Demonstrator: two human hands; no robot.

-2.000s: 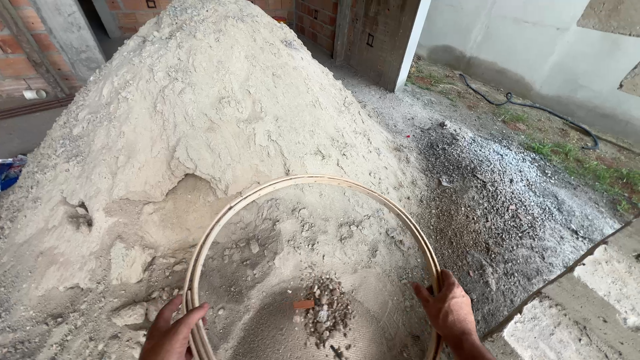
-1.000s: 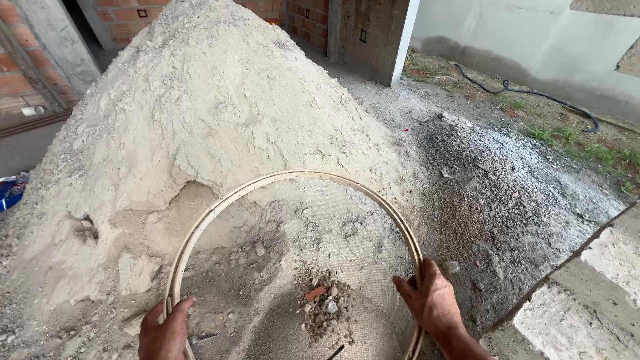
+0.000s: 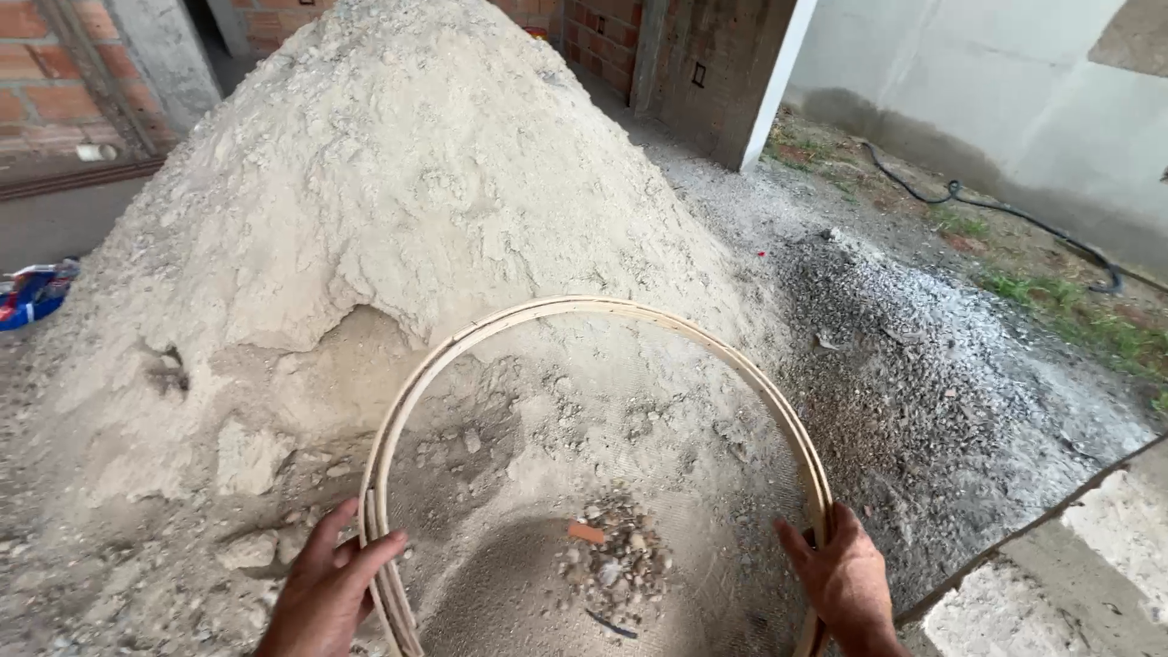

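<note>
A large round sieve with a wooden rim fills the lower middle of the head view, its near edge cut off by the frame. My left hand grips the rim at its left side, and my right hand grips it at the right. On the fine mesh lies a small heap of pebbles, with an orange brick fragment on it and a thin dark strip just below. Sand shows through the mesh. Beyond the sieve rises a tall pile of pale sand.
Dark gravel spreads at the right, beside a concrete ledge. A black hose lies along the plastered wall. A blue bag is at the far left, below a brick wall and metal bars.
The pebbles and brick fragment have shifted about on the mesh. Both hands keep hold of the rim, and the sieve has moved slightly from side to side.
</note>
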